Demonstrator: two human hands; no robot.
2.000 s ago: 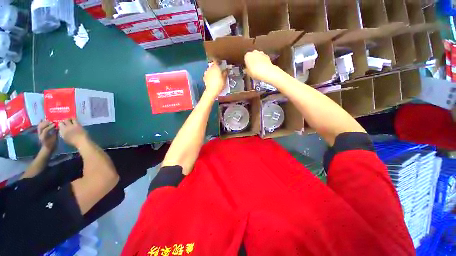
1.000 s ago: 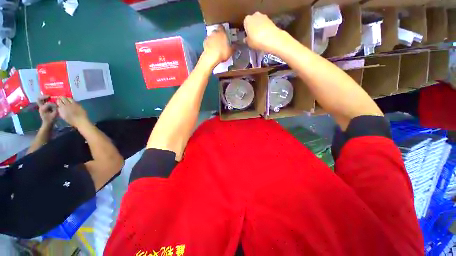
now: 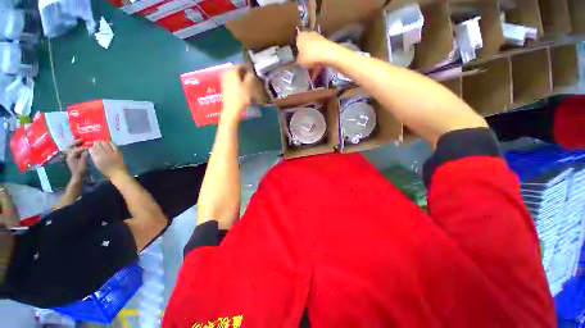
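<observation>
An open retail box holds a round camera [image 3: 290,81] in clear wrap, with a white accessory packet [image 3: 271,61] above it. My left hand [image 3: 238,90] is at the box's left side by a brown flap, in front of a closed red-topped box [image 3: 204,96]; its fingertips are blurred and its grip is unclear. My right hand [image 3: 310,48] has curled fingers on the flap edge at the box's upper right. Two open boxes nearer me hold round silver-grey cameras [image 3: 307,125], [image 3: 357,122].
More open brown boxes [image 3: 491,96] run to the right, some with white packets [image 3: 469,38]. At left, another person's hands [image 3: 96,154] touch a red and white box [image 3: 115,122] on the green bench [image 3: 154,70]. Blue crates [image 3: 558,224] stand lower right.
My left hand has moved left and down, off the white packet, to the box's left side. The packet now shows above the camera. My right hand stays near the box's right edge.
</observation>
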